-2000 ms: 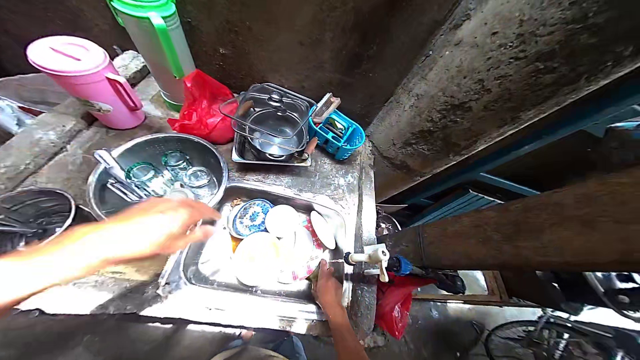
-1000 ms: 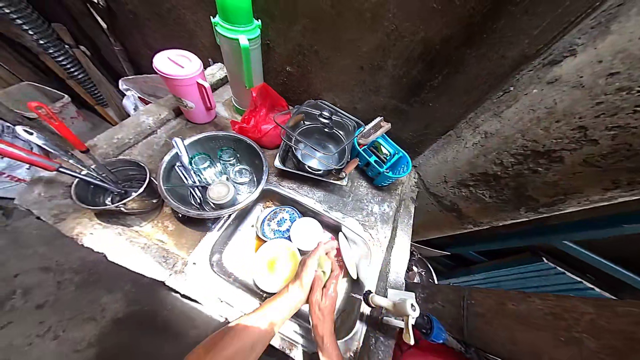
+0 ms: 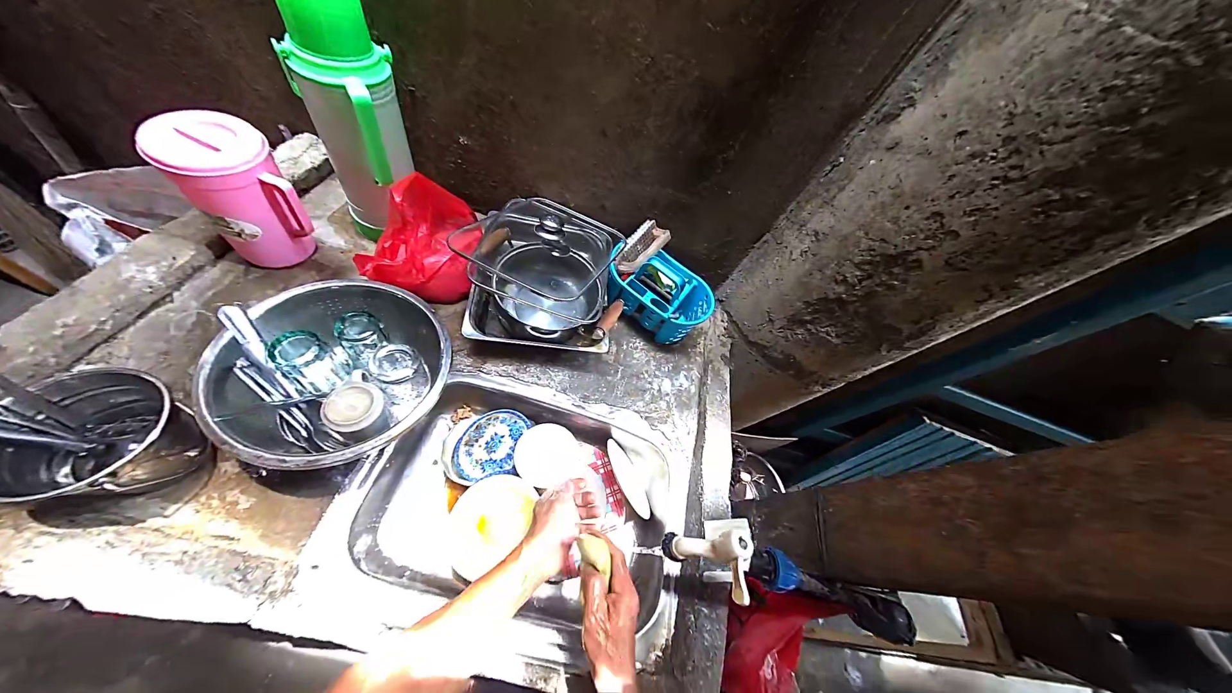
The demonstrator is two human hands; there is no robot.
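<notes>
Over the front right of the steel sink, my right hand holds a yellowish sponge. My left hand is beside it with its fingers spread, near the sponge; whether it grips anything is not clear. Water runs from the white plastic tap beside my hands. In the sink lie a blue patterned dish, a white bowl, a pale yellow-stained plate, a red checked dish and white dishes leaning on the right wall.
A steel basin of glasses and cutlery stands left of the sink, beside a dark pot of utensils. Behind are a pink jug, a green-topped flask, a red bag, a glass-lidded pan and a blue basket.
My left hand, apart from the right and over the sink's left side two seconds ago, is now beside it near the tap. The sponge now shows in my right hand.
</notes>
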